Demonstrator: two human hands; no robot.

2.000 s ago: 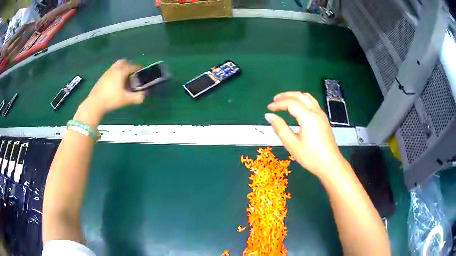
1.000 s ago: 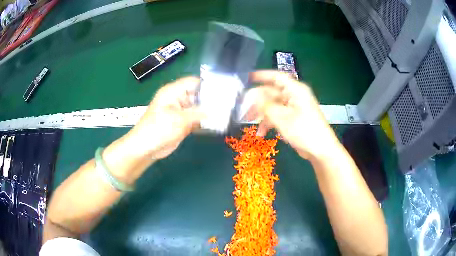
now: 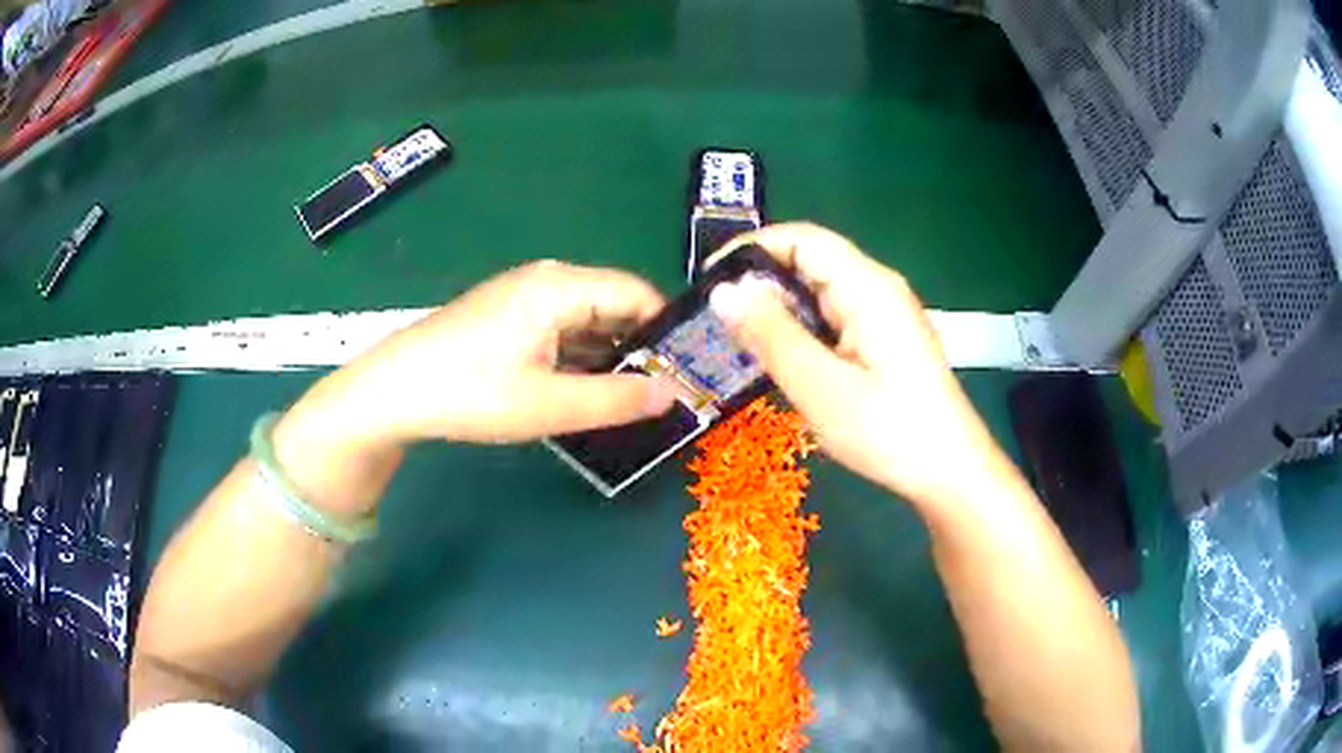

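Note:
An open phone (image 3: 692, 368) with a dark screen at its lower left end and a bare board at its upper right end is held tilted above the rail and the worktop. My left hand (image 3: 515, 353) grips its left side near the middle, thumb by the ribbon. My right hand (image 3: 854, 353) is around its upper right end, thumb on the board end. Small orange parts (image 3: 748, 589) lie in a long heap on the green worktop, just below the phone. Whether an orange part is in my fingers cannot be told.
More open phones lie on the green conveyor belt (image 3: 559, 133), one (image 3: 726, 206) just behind my hands. A pale rail (image 3: 221, 341) crosses the view. Black trays (image 3: 74, 544) are at left; a black slab (image 3: 1074, 471), plastic bag (image 3: 1251, 633) and grey perforated housing (image 3: 1266, 280) at right.
The phone was picked up from the belt by my left hand, brought over the rail and turned board side up; both hands now hold it. The phones on the belt have shifted left.

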